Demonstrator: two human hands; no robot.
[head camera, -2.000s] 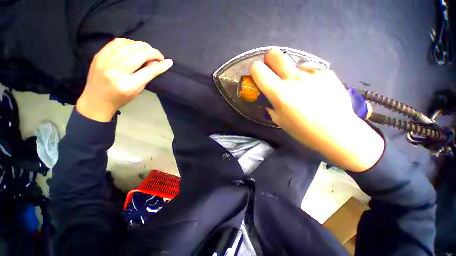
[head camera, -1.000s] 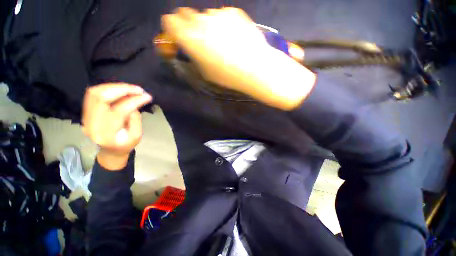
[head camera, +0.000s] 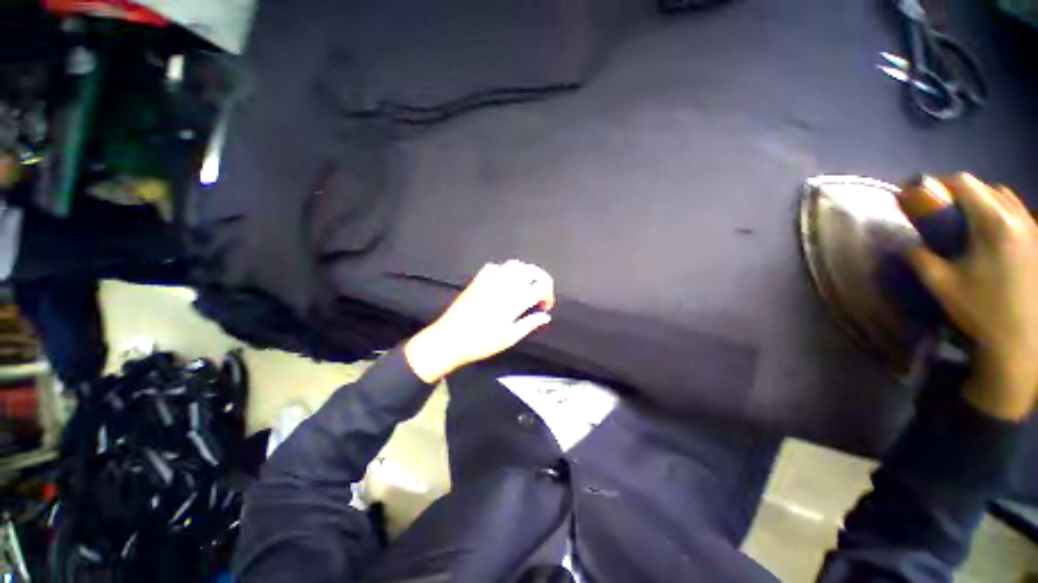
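Observation:
A long black garment piece (head camera: 672, 353) lies flat along the near edge of the dark padded table (head camera: 672, 171). My left hand (head camera: 495, 313) is at the left end of this piece, thumb and fingers pinched on its edge. My right hand (head camera: 985, 273) grips the handle of the steam iron (head camera: 859, 245) at the right of the table. The iron's silver soleplate points left and lies apart from the piece. Its rear and hose are hidden by my hand and the frame's edge.
Shears (head camera: 939, 80) lie at the far right. Thin dark strips (head camera: 455, 105) lie on the left half of the table. Black cloth (head camera: 273, 325) hangs over the near left edge. A heap of black pieces (head camera: 154, 438) is on the floor at the left.
My right hand has carried the iron from the left of the table far to the right. My left hand has moved right onto the piece's end. The camera view has shifted left.

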